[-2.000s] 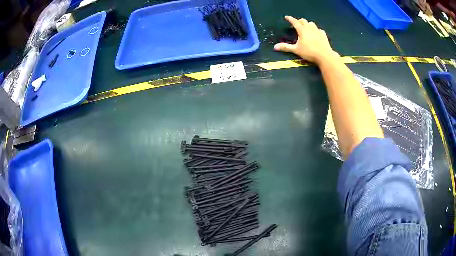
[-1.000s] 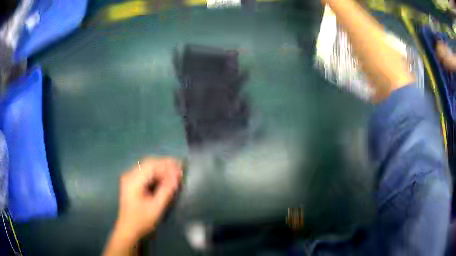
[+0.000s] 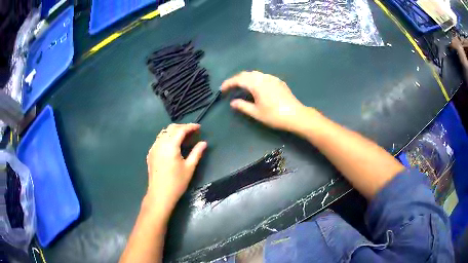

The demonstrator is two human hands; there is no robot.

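A pile of matte black sticks (image 3: 179,79) lies on the green mat left of centre. One loose black stick (image 3: 209,106) lies slanted at its lower right. My left hand (image 3: 169,159) is below the pile, thumb and index finger apart, index tip by the stick's lower end. My right hand (image 3: 269,101) is right of the pile, thumb and index finger apart, index tip by the stick's upper end. A dark cable bundle (image 3: 238,181) lies nearer me, silvery at its left end, gold at its right.
A clear plastic bag (image 3: 315,20) lies at the top. Blue trays (image 3: 49,174) line the left, beside a cloudy bag (image 3: 23,192). A blue bin with bagged gold-tipped parts (image 3: 433,154) is past the worn table edge at right. Another person's hand (image 3: 461,51) is at far right.
My right hand has come back from the far side of the table to beside the pile. My left hand has come into view and moved up to the loose stick. The cable bundle now shows clearly.
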